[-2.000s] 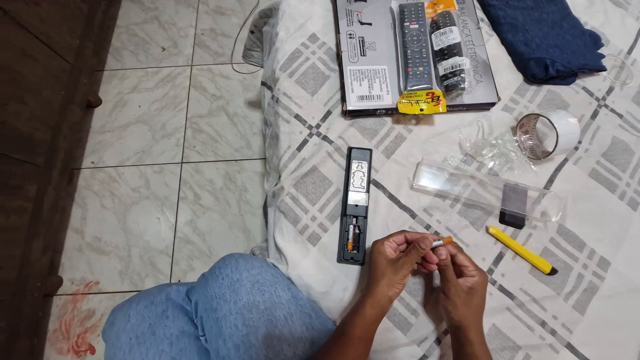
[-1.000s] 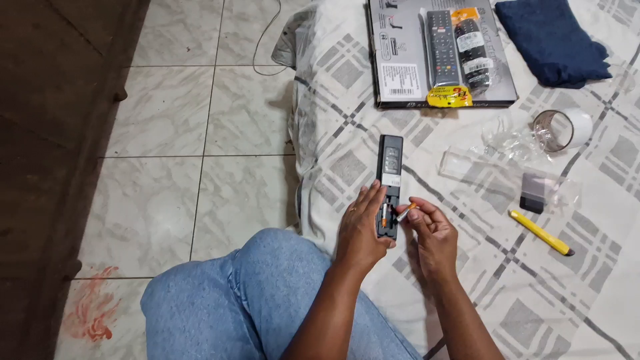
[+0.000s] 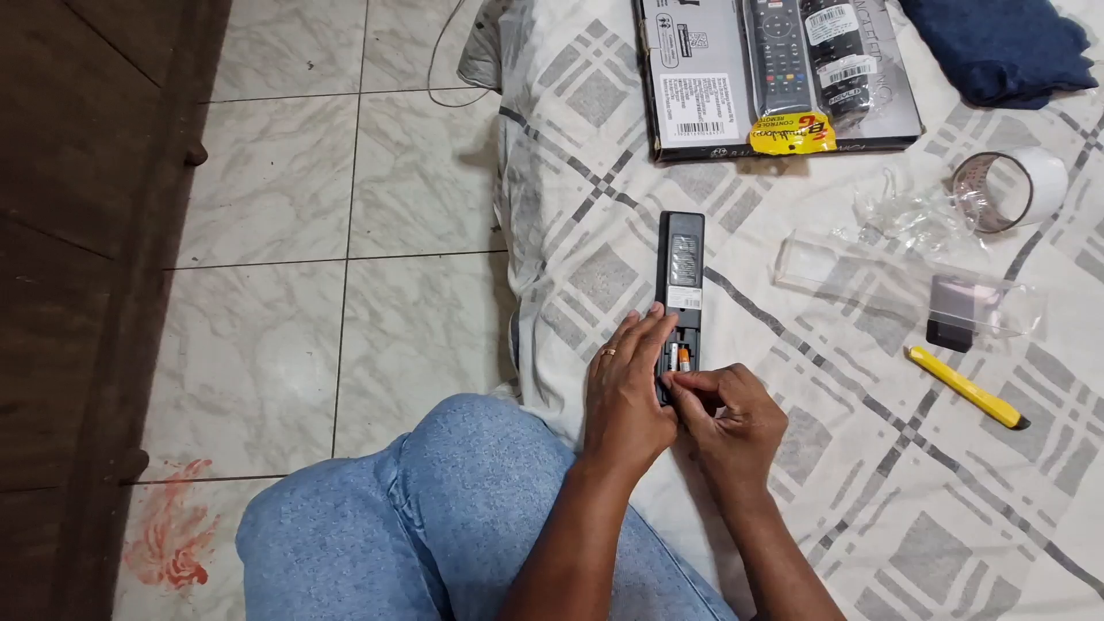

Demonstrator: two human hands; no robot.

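A black remote control point(image 3: 683, 302) lies back side up on the patterned bed cover, its battery compartment uncovered. Two batteries point(image 3: 685, 358) lie side by side in that compartment, one showing an orange end. My left hand point(image 3: 628, 388) holds the remote's left side, fingers along its edge. At the compartment's lower end, the thumb and fingers of my right hand point(image 3: 729, 410) press on the batteries' lower part, which they hide. Whether the right fingertips pinch a battery cannot be told.
A box point(image 3: 703, 95) at the back bears packaged remote controls point(image 3: 780, 65). To the right are a tape roll point(image 3: 1018, 190), crumpled clear plastic point(image 3: 923, 216), a clear plastic case point(image 3: 845, 272), a small black piece point(image 3: 950, 323) and a yellow utility knife point(image 3: 966, 388). Dark blue cloth point(image 3: 1005, 52) lies at upper right.
My left hand has come to the remote, which lay untouched two seconds ago. The battery that my right hand held up is now in the compartment beside the other one.
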